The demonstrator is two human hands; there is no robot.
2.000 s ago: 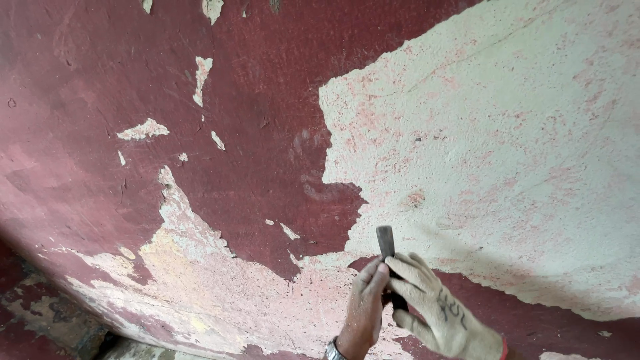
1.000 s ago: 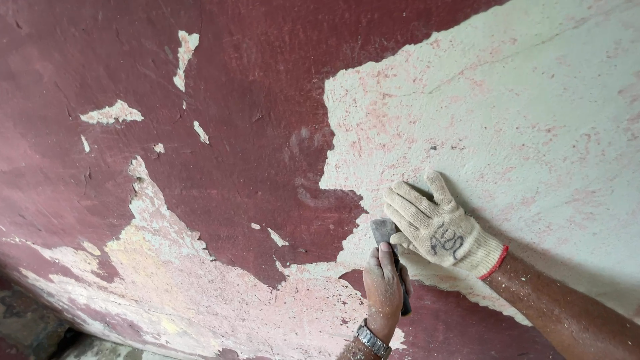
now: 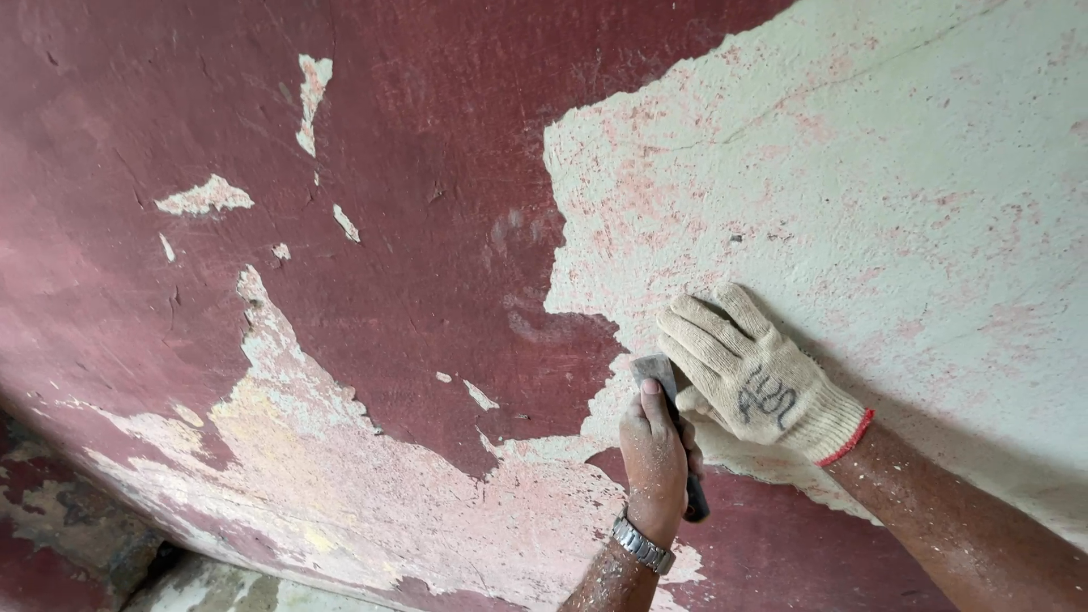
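Observation:
My left hand (image 3: 656,450) is bare, with a metal-band watch (image 3: 643,544) at the wrist. It grips a scraper (image 3: 653,369) with a dark handle; its thumb lies on the flat metal blade, which points up at the ragged paint edge. My right hand (image 3: 748,374) wears a cream knit glove with a red cuff and dark marks on its back. Its fingers are slightly spread over the pale bared wall (image 3: 850,212), just right of the blade, and its thumb is close to the scraper. Whether the glove touches the scraper is hard to tell.
Dark red paint (image 3: 442,255) covers the wall's left and middle, with small chipped patches (image 3: 206,196). A larger pinkish bared area (image 3: 408,501) runs along the bottom. At the lower left, a stained pale surface (image 3: 221,591) meets the wall beside a dark corner.
Two seconds ago my gloved right hand was against the scraper and my left hand; it has since moved off and spread over the pale wall. My left hand still holds the scraper.

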